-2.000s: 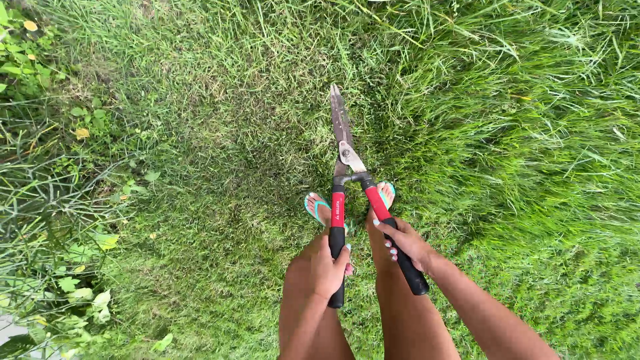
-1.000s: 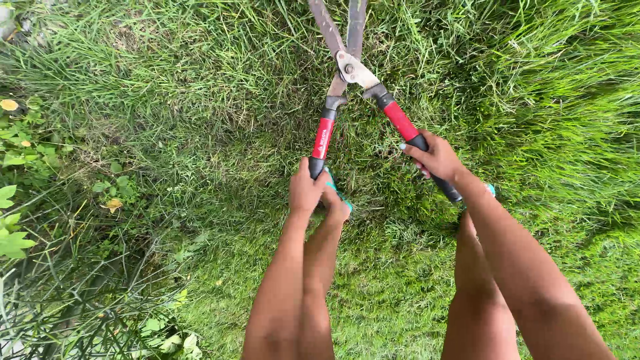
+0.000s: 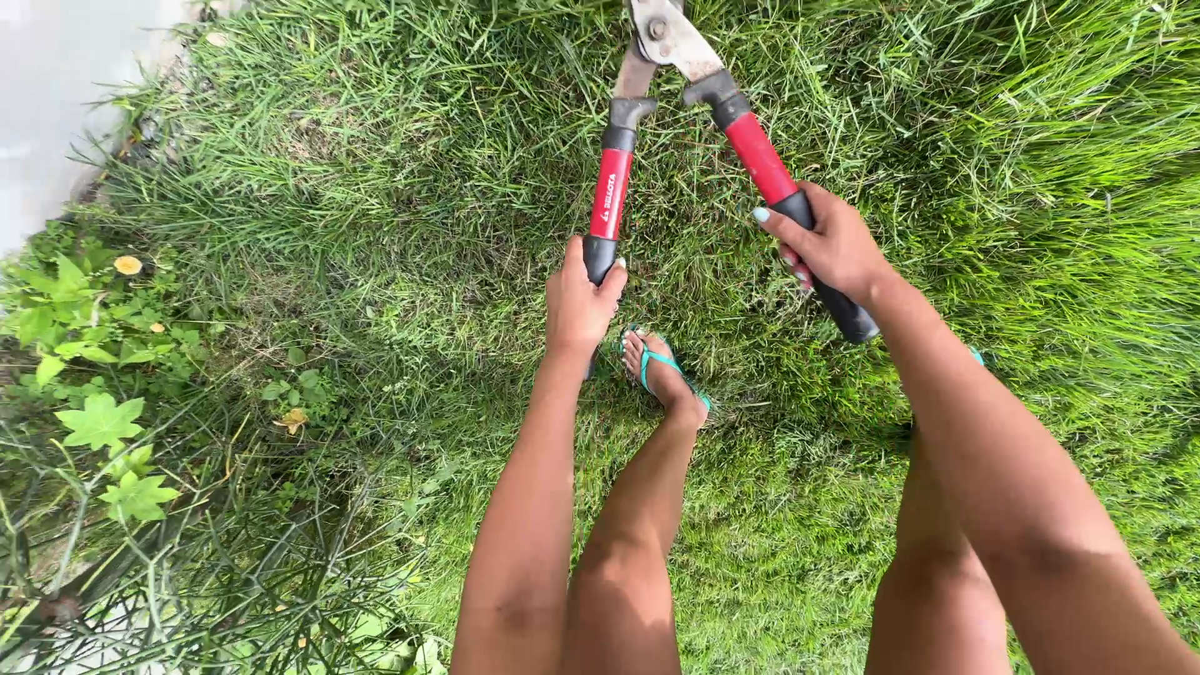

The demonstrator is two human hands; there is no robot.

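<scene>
My left hand [image 3: 581, 302] is closed around the black grip of the left handle of a pair of Bellota hedge shears [image 3: 611, 192]. The black grip of the right handle is held in my right hand [image 3: 830, 244], its lower end sticking out below my fingers. Both handles are red above the grips and stand apart. Their metal pivot [image 3: 658, 30] shows at the top edge of the view; the blades lie outside the frame. Under the shears is grass [image 3: 712, 253], part of it flattened.
My foot in a turquoise flip-flop [image 3: 664, 367] stands below my left hand; the other is mostly hidden behind my right forearm. Leafy weeds [image 3: 103, 422] and thin stems grow at left. A pale surface [image 3: 66, 103] borders the grass at upper left. Longer grass [image 3: 1106, 187] stands at right.
Two seconds ago the handles were closer together and the blades nearly closed; one second ago they were apart. The shears have moved up toward the top edge. My feet have moved apart.
</scene>
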